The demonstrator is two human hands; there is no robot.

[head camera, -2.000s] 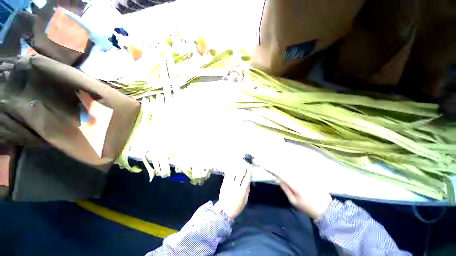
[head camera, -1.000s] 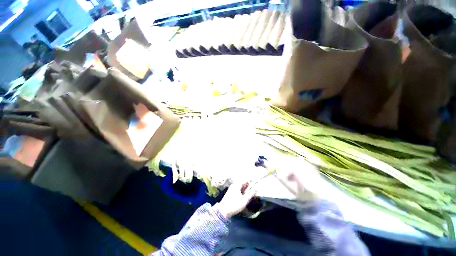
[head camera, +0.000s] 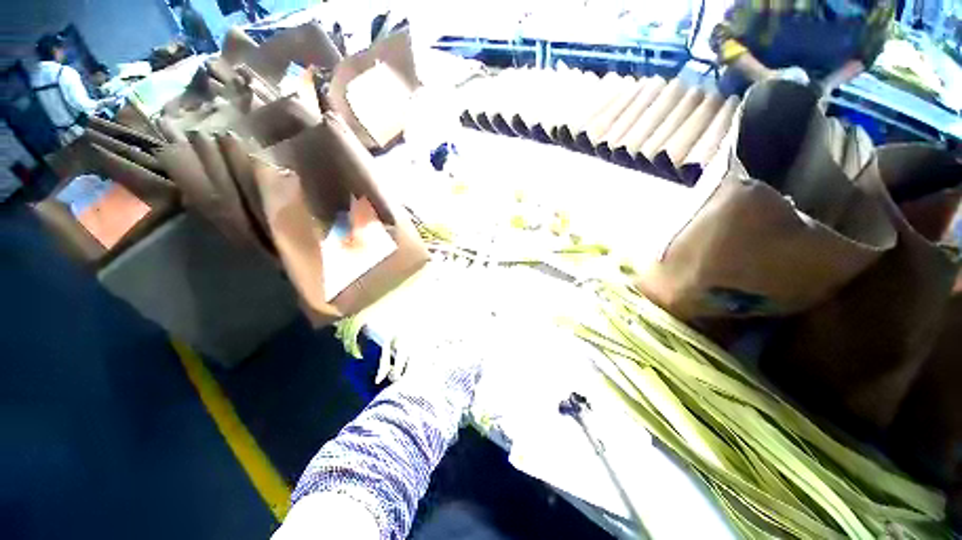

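A big heap of yellow-green strips [head camera: 728,422] lies along the right of the bright white table. Shorter strip ends [head camera: 350,335] hang over the edge at the left. A small tool [head camera: 575,405] with a dark head and thin shaft lies at the table's near edge, left of the heap. My left arm, in a small-checked sleeve [head camera: 390,443], reaches over the near edge between the hanging ends and the tool. My left hand is lost in the glare, so its fingers and anything in it cannot be made out. My right hand is out of the picture.
Open brown bags stand at right [head camera: 770,248] and left [head camera: 348,237], the left ones with white-and-orange cards. Folded brown pieces [head camera: 612,116] line the back. A person [head camera: 802,47] is across the table, another far left [head camera: 63,84]. A yellow floor line [head camera: 227,422] runs below left.
The view has swung up and to the right. My hands were together near the edge; now my left arm reaches forward over the table and my right hand has left the picture.
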